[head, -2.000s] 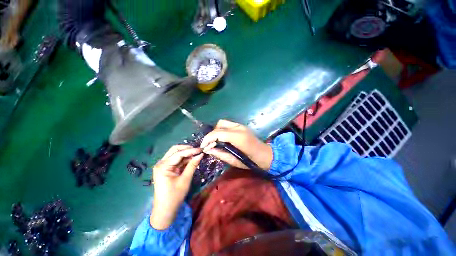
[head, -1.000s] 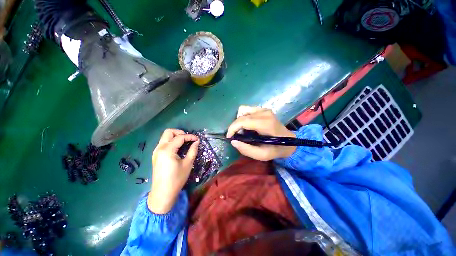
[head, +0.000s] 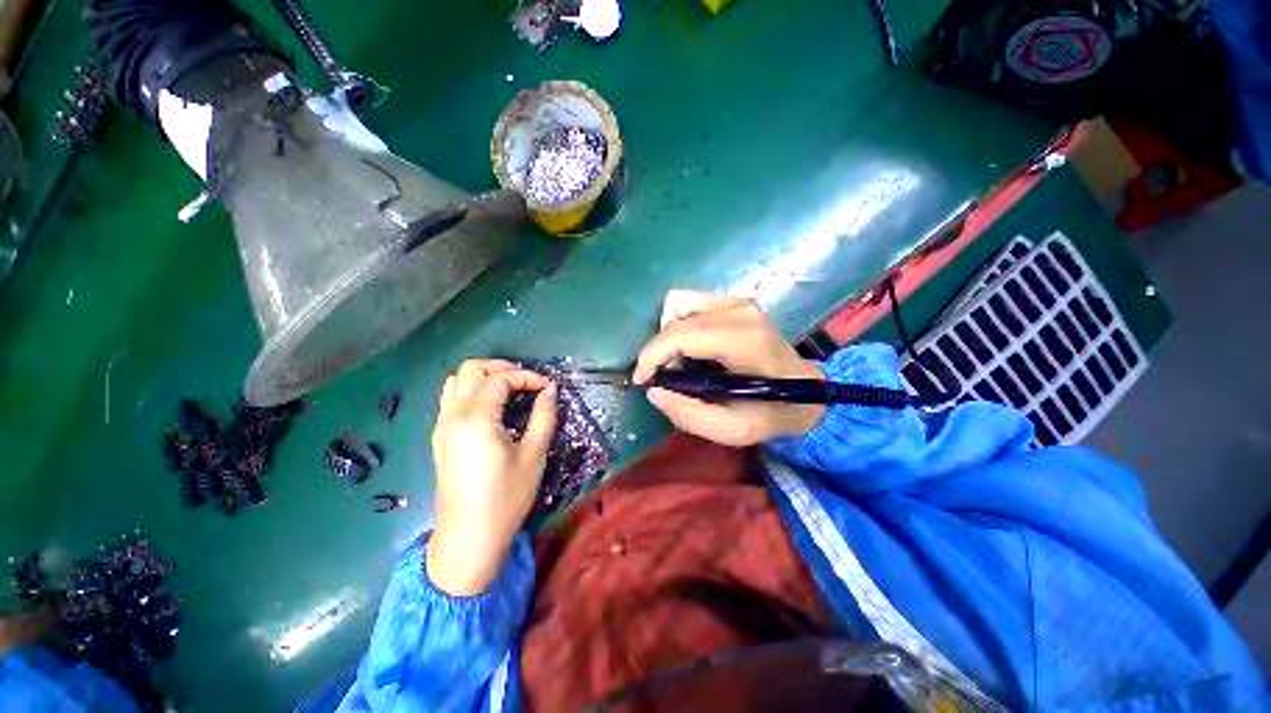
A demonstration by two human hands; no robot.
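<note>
My right hand (head: pixel 732 373) is shut on the black handle of a soldering iron (head: pixel 781 389). Its thin metal tip points left toward the fingertips of my left hand. My left hand (head: pixel 488 453) pinches a small dark component (head: pixel 520 414) between thumb and fingers, mostly hidden by them. The tip is close to the component; whether they touch cannot be told. A glittering silvery-purple batch of components (head: pixel 574 453) lies on the green bench top between the hands, partly behind the left fingers.
A grey fume hood (head: pixel 328 230) stands upper left, mouth toward the hands. Beside it is a cup of silvery bits (head: pixel 559 223). Dark pieces (head: pixel 223 453) and a larger pile (head: pixel 119 606) lie left. A slotted tray (head: pixel 1034 341) is right. Another person's blue sleeve (head: pixel 56 685) shows lower left.
Since the oldest frame my right hand has drawn back to the right from my left fingers, and the iron now points left. Another person's hand and sleeve have appeared at the lower left edge.
</note>
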